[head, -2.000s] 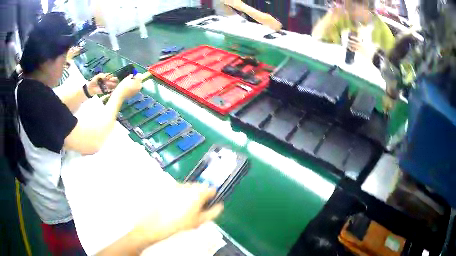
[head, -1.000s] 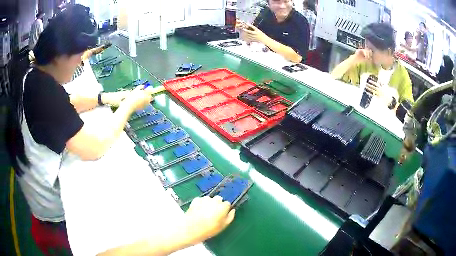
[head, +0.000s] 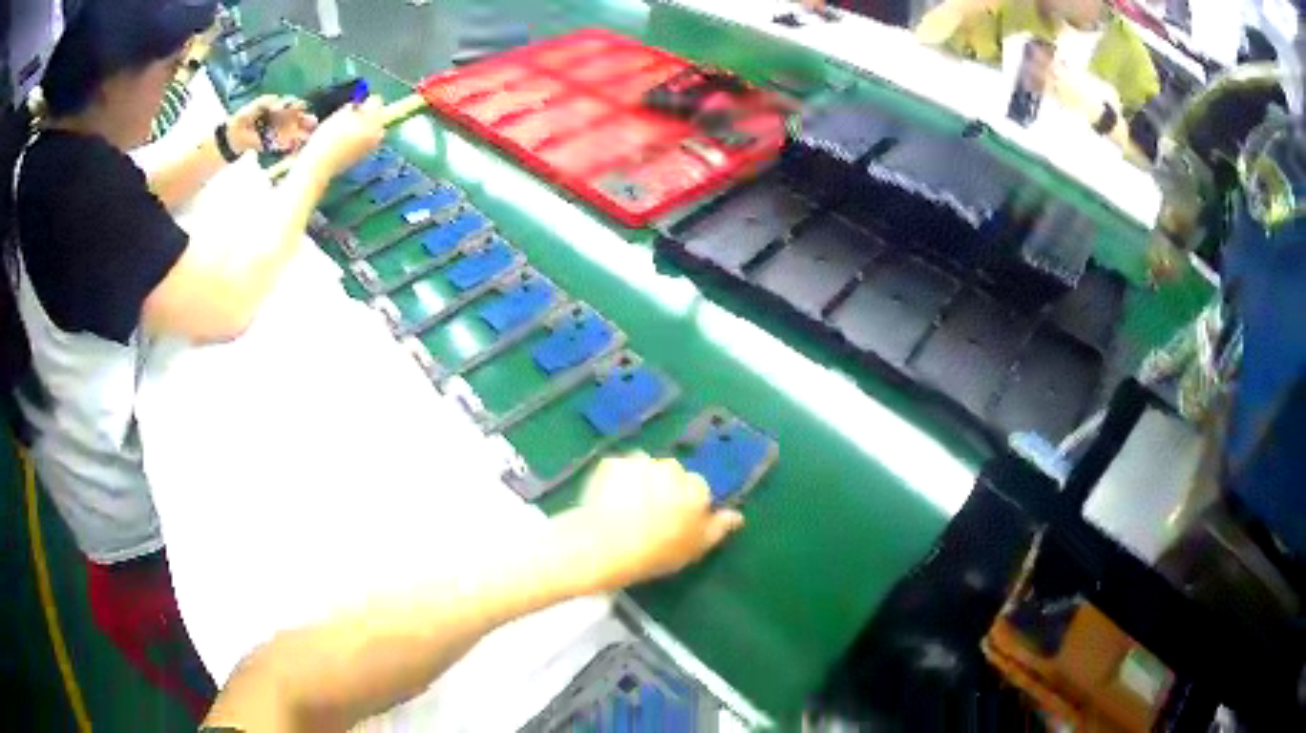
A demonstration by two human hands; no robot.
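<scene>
My left hand [head: 652,518] reaches in from the lower left, fingers curled round the near end of a grey phone frame with a blue patch [head: 726,455]. That frame is low over or on the green mat; contact is unclear. Several like frames with blue patches [head: 625,397] lie side by side in a slanting row to its left. Another blue-patched item [head: 626,705] is cut off at the bottom edge. My right hand is out of the picture.
The red tray [head: 552,122] and black divided tray [head: 888,315] with stacked dark parts [head: 924,169] lie beyond. The orange-brown fixture [head: 1096,666] and blue housing [head: 1268,372] are at right. A neighbouring worker [head: 93,229] stands at left; another person sits opposite.
The thick bundle in my left hand two seconds ago is no longer seen there. The row shows more of its nearest frame, and the hand and its frame are slightly farther right.
</scene>
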